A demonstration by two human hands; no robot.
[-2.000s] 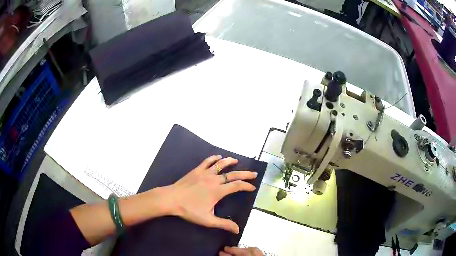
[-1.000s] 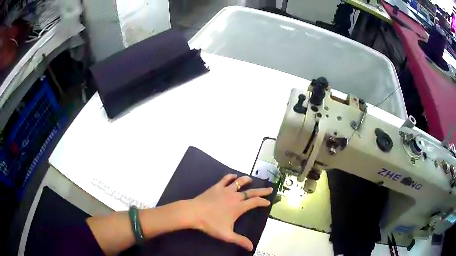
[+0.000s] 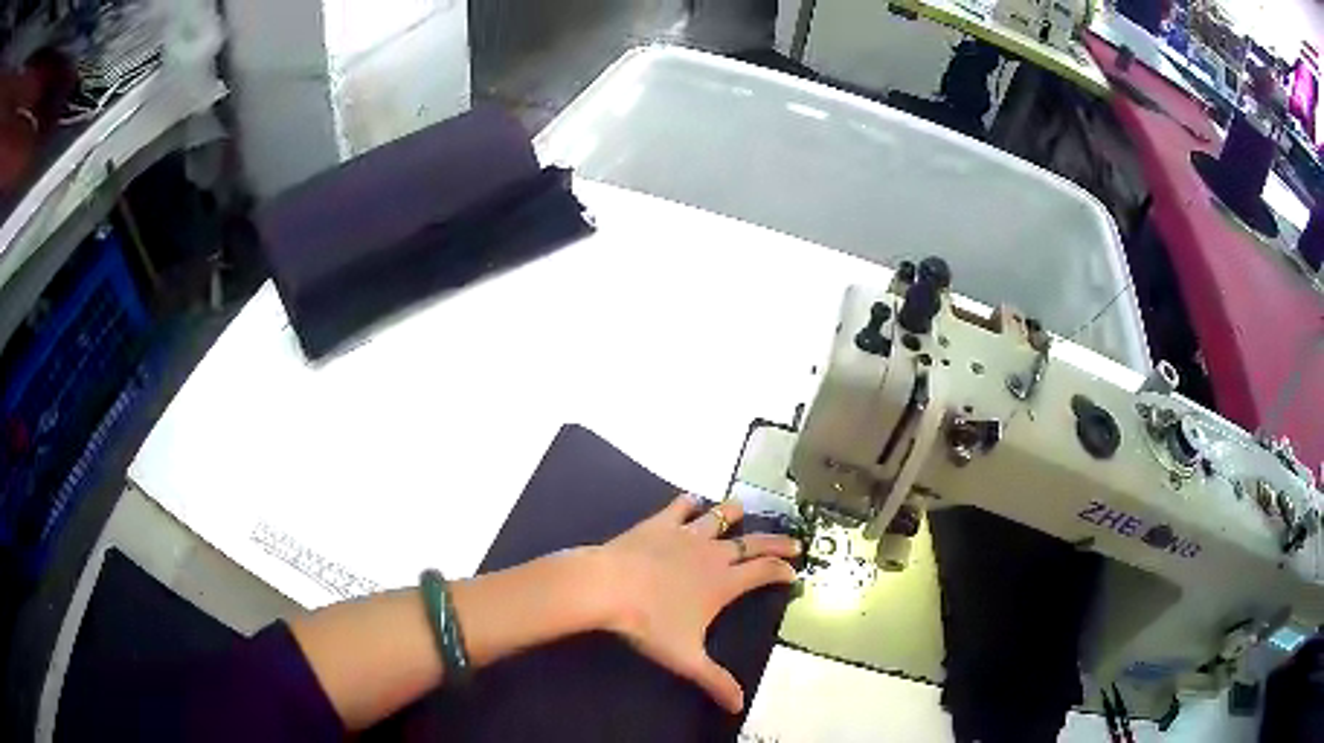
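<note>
A dark fabric panel (image 3: 574,494) lies on the white machine table, its right edge near the presser foot and needle (image 3: 828,552). My left hand (image 3: 683,595) rests flat on the panel with its fingers spread, fingertips just left of the lit needle area. Its thumb points toward the front. My right hand is not in view. The cream sewing machine (image 3: 1002,450) stands at the right, its lamp lighting the needle plate (image 3: 871,624). Where the panel's edge lies against the foot is hard to see.
A folded dark bundle (image 3: 421,218) lies at the table's far left. Dark pieces (image 3: 1016,610) hang under the machine arm. A translucent bin (image 3: 871,174) stands behind the table. Other dark cloth (image 3: 131,653) is at lower left. A blue crate (image 3: 73,349) is at the far left.
My left hand and the panel have moved right, closer to the needle. My right fingertips, seen at the bottom edge two seconds ago, are out of view. The camera view has shifted slightly.
</note>
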